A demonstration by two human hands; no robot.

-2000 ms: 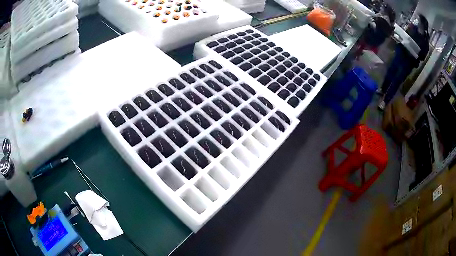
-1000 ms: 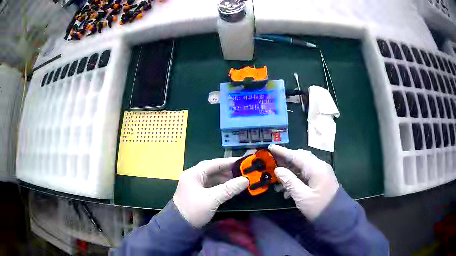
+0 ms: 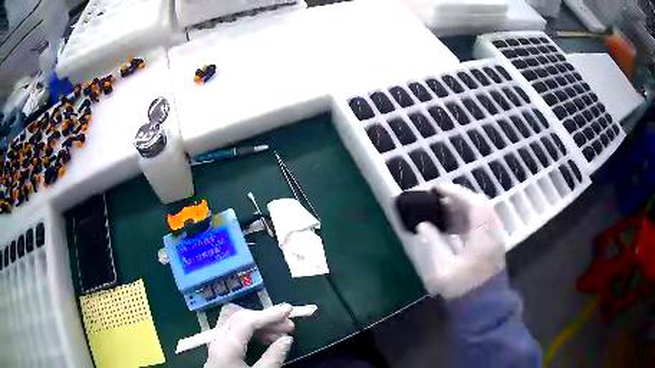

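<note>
My right hand (image 3: 467,241), in a white glove, holds a closed black charging case (image 3: 420,210) over the near left corner of the right foam tray (image 3: 345,108). Black cases fill most of its pockets; several front pockets are empty. My left hand (image 3: 251,334), also gloved and partly cut off by the bottom edge, is over a white strip (image 3: 197,341) on the mat, fingers apart, with nothing seen in it. The light-blue tester (image 3: 212,255) stands behind my left hand, its screen lit, with the orange cradle (image 3: 188,214) behind it.
A white bottle (image 3: 166,172) with raised metal lid, a blue pen-like tool (image 3: 230,154), tweezers (image 3: 293,181) and crumpled cloth (image 3: 300,241) surround the tester. Left are a phone (image 3: 93,244) and yellow sheet (image 3: 122,323). Loose earbuds (image 3: 50,144) lie on foam behind. A red stool (image 3: 621,266) stands right.
The view turned right, then back to the bench, and now right again. The case, open in both hands a second ago, is shut and in my right hand over the tray. My left hand has let go.
</note>
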